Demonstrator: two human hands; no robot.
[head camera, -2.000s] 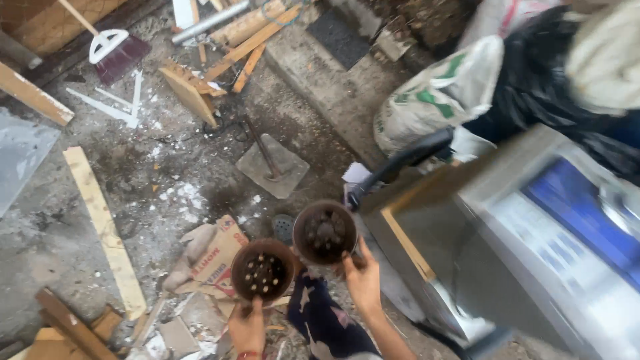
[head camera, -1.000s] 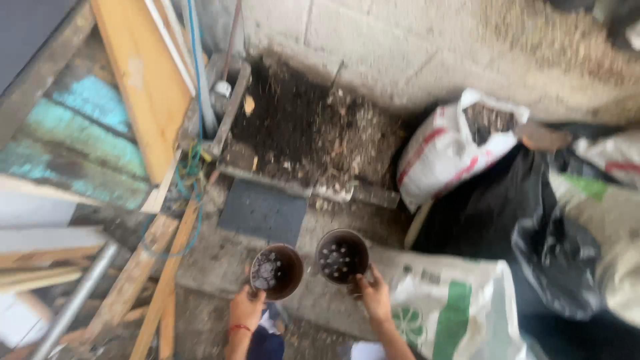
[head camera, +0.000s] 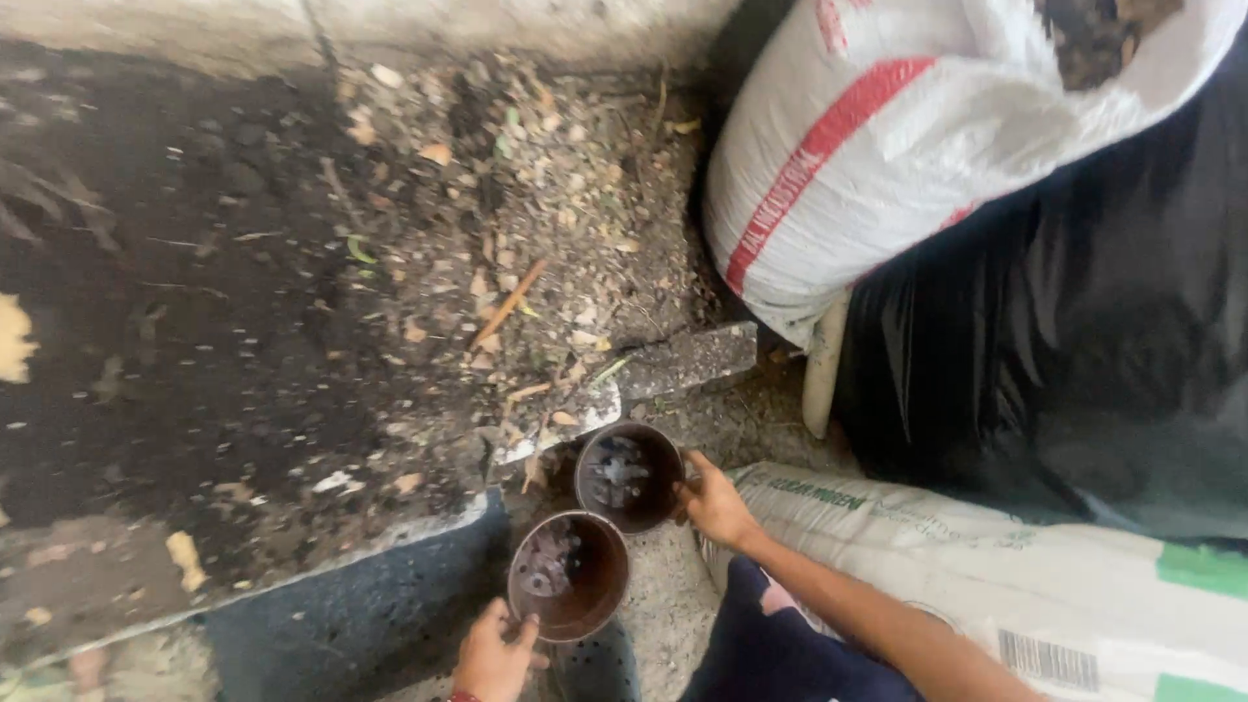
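Note:
My left hand (head camera: 497, 651), at the bottom centre, grips the near rim of a brown plastic plant pot (head camera: 597, 575). That pot tilts and shows small round holes in its base. A second brown plastic plant pot (head camera: 634, 502) is held at its right rim by my right hand (head camera: 714, 499). The two pots are side by side, their rims touching or nearly so. No soil can be made out in either pot. Below and beyond them lies a bed of dark soil and dry leaf litter (head camera: 546, 224).
A white woven sack with a red stripe (head camera: 829, 146) stands at the upper right beside black plastic sheeting (head camera: 1053, 322). Another white sack (head camera: 936, 556) lies at the lower right. A low concrete edging (head camera: 692, 363) and a dark slab (head camera: 361, 604) border the soil bed.
The view has swung from the debris-strewn floor to the soil bed and come closer to it. Both hands still hold the pots, which now sit closer together.

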